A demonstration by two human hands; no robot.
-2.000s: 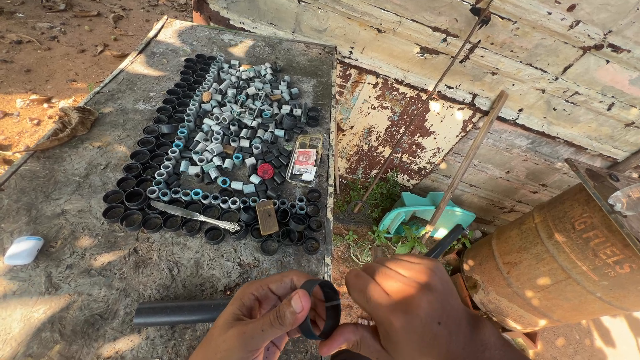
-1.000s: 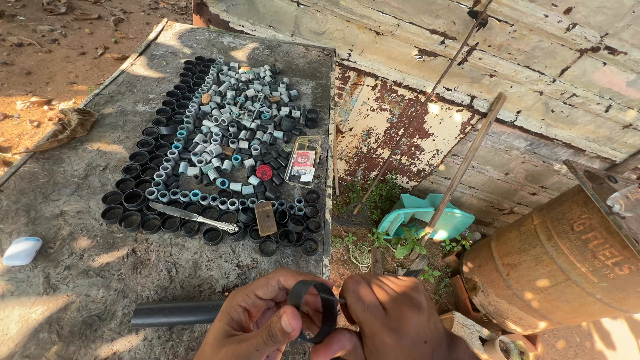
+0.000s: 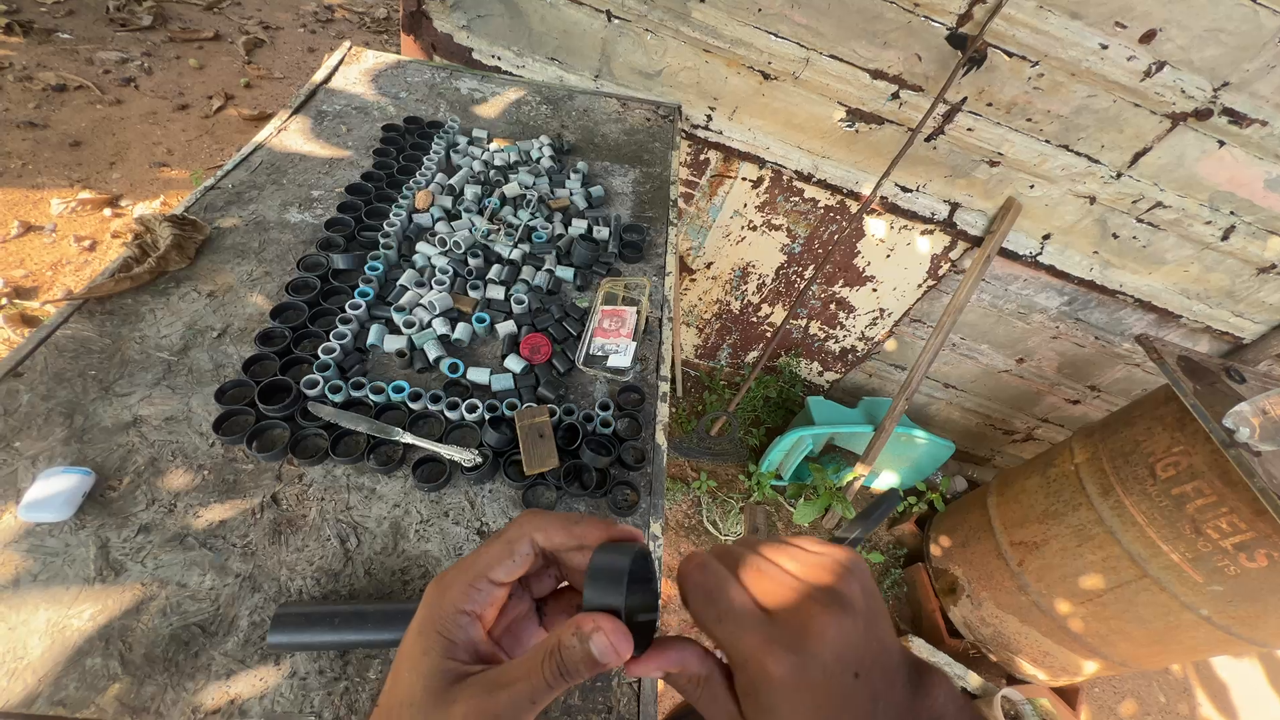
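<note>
Near the bottom centre, my left hand (image 3: 510, 620) grips a short black plastic pipe ring (image 3: 622, 595) between thumb and fingers, its opening turned to the right. My right hand (image 3: 790, 625) is closed just right of the ring, its thumb by the ring's lower edge. A dark, narrow tool (image 3: 868, 517) sticks out beyond that fist; its other end is hidden. A black pipe (image 3: 340, 625) lies on the table, partly behind my left hand. Rows of black rings (image 3: 268, 439) border a heap of grey and blue pipe pieces (image 3: 440, 300).
On the weathered table (image 3: 150, 560) are an ornate-handled table knife (image 3: 395, 433), a small wooden block (image 3: 536, 440), a red cap (image 3: 535, 348), a clear case (image 3: 612, 330) and a white case (image 3: 57, 494). A rusty drum (image 3: 1110, 540), wooden pole (image 3: 930, 350) and turquoise plastic piece (image 3: 850, 435) stand to the right.
The black ring in my left hand has turned, showing more of its outer wall than before. My right hand has shifted slightly beside it.
</note>
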